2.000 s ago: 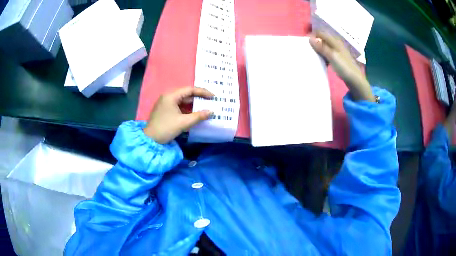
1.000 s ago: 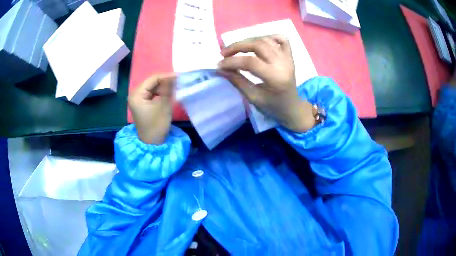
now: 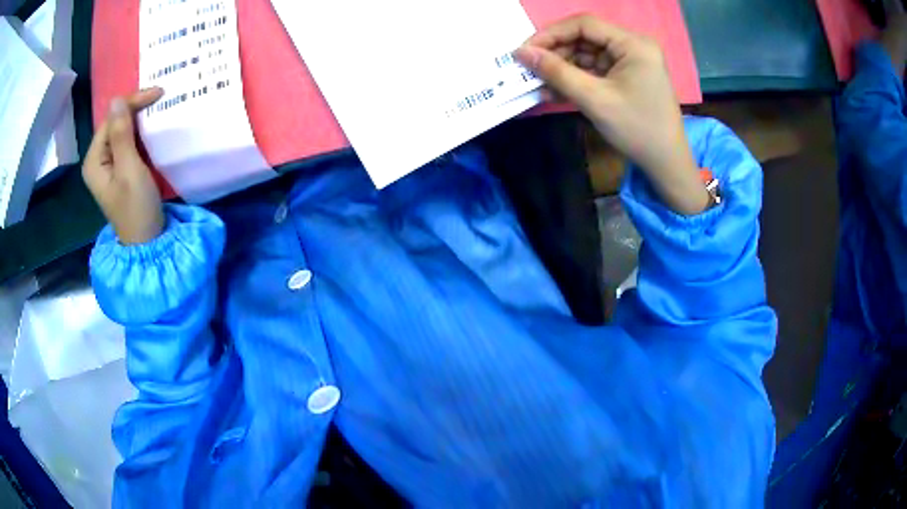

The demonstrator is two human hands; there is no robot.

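A white box [image 3: 408, 70] lies tilted on the red mat [image 3: 298, 109], its near corner past the mat's front edge. Printed barcodes show near its front right edge. My right hand [image 3: 632, 109] is at that edge, thumb and forefinger pinched on a small barcode label [image 3: 510, 62] against the box. A white label strip [image 3: 189, 45] with rows of barcodes runs down the mat's left part, its blank end hanging over the edge. My left hand [image 3: 124, 174] has a fingertip on the strip's left side; its fingers are apart and its thumb is not clearly seen.
White boxes [image 3: 25, 109] are stacked at the far left of the dark green table [image 3: 761, 45]. A crumpled white bag [image 3: 70, 398] is below left. A brown carton [image 3: 786, 199] with clear plastic is below right. Another person's blue sleeve [image 3: 875, 119] is at the right edge.
The view has shifted to the right. My hands have moved apart; the strip end, lifted and bent earlier, now hangs down. My right hand has moved to the box, which has turned at an angle.
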